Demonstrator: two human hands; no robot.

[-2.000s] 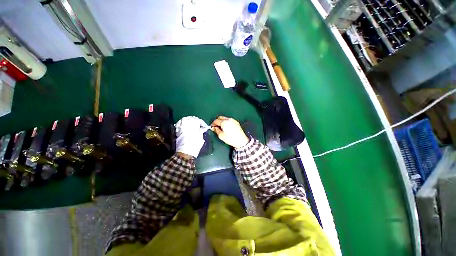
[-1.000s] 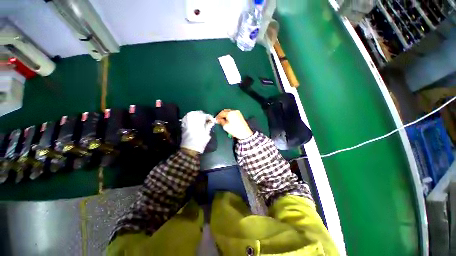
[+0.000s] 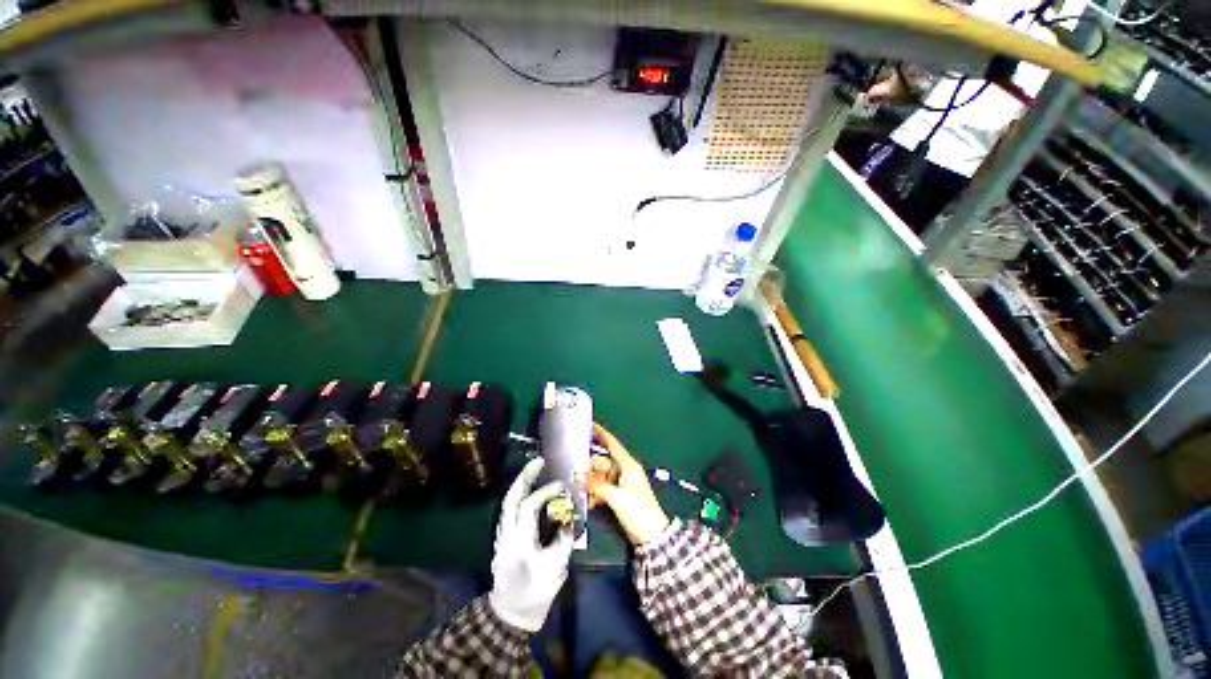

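A dark lock unit (image 3: pixel 567 431) with a shiny face and a small brass part at its near end is upright between my hands. My left hand (image 3: pixel 529 547), in a white glove, grips its near left side. My right hand (image 3: pixel 624 491), bare-looking, holds its right side, with the fingers partly hidden by the unit. A row of several black lock units (image 3: pixel 339 431) with brass mechanisms and small red-and-white labels stands to the left. A small green board (image 3: pixel 712 509) with thin leads lies right of my right hand.
A white label sheet (image 3: pixel 680 345), a water bottle (image 3: pixel 725 272) and a wooden-handled tool (image 3: pixel 805 348) are at the back right. A black cup-shaped item (image 3: pixel 821 478) is at the right edge. A white parts box (image 3: pixel 173 312) and cream flask (image 3: pixel 288 232) stand far left. A person's arm shows beyond the conveyor (image 3: pixel 956 385).
The view has lifted, showing the shelf edge and back wall. My hands were pinching something small together; now they hold a lock unit. The green board now shows beside my right hand.
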